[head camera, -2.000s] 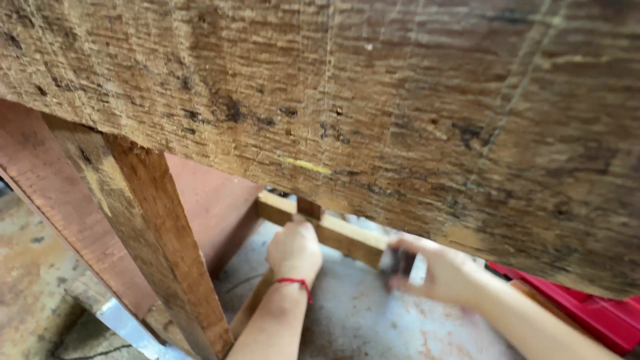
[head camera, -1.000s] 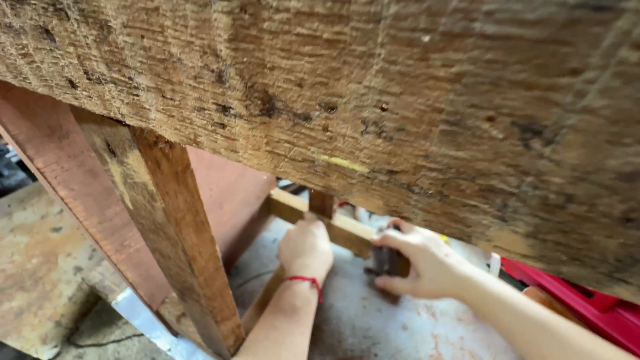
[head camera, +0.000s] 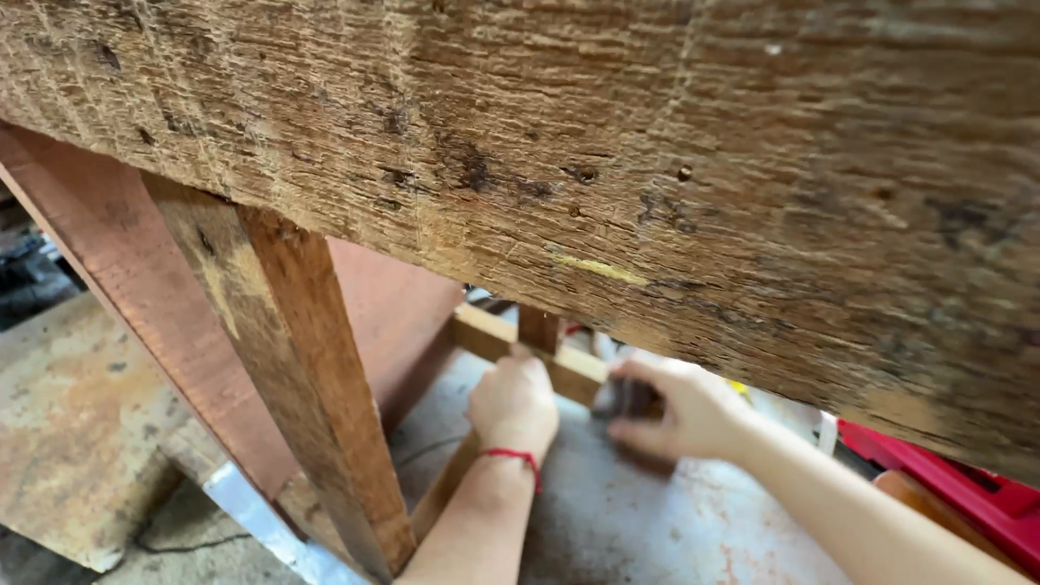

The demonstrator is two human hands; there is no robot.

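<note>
Beneath a rough, weathered wooden board (head camera: 520, 138) that fills the upper view, both my hands work at a low wooden frame. My left hand (head camera: 513, 398), with a red cord at its wrist, is closed on the frame at a joint, where a short upright wooden post (head camera: 538, 327) meets a wooden rail (head camera: 575, 375). My right hand (head camera: 686, 406) grips a dark, blurred object (head camera: 638, 402) beside the rail's right part; its kind cannot be told. A second wooden bar (head camera: 445, 479) runs from near my left hand toward me.
A slanted wooden leg (head camera: 301, 366) and a reddish plywood panel (head camera: 138, 301) stand at left. A stained board (head camera: 73, 406) lies lower left, near a pale metal strip (head camera: 268, 524). A grey, worn surface (head camera: 650, 520) spreads under the hands. A red plastic object (head camera: 959, 487) is at right.
My right hand, with the dark object in it, has shifted about beside the rail. My left hand stays at the joint.
</note>
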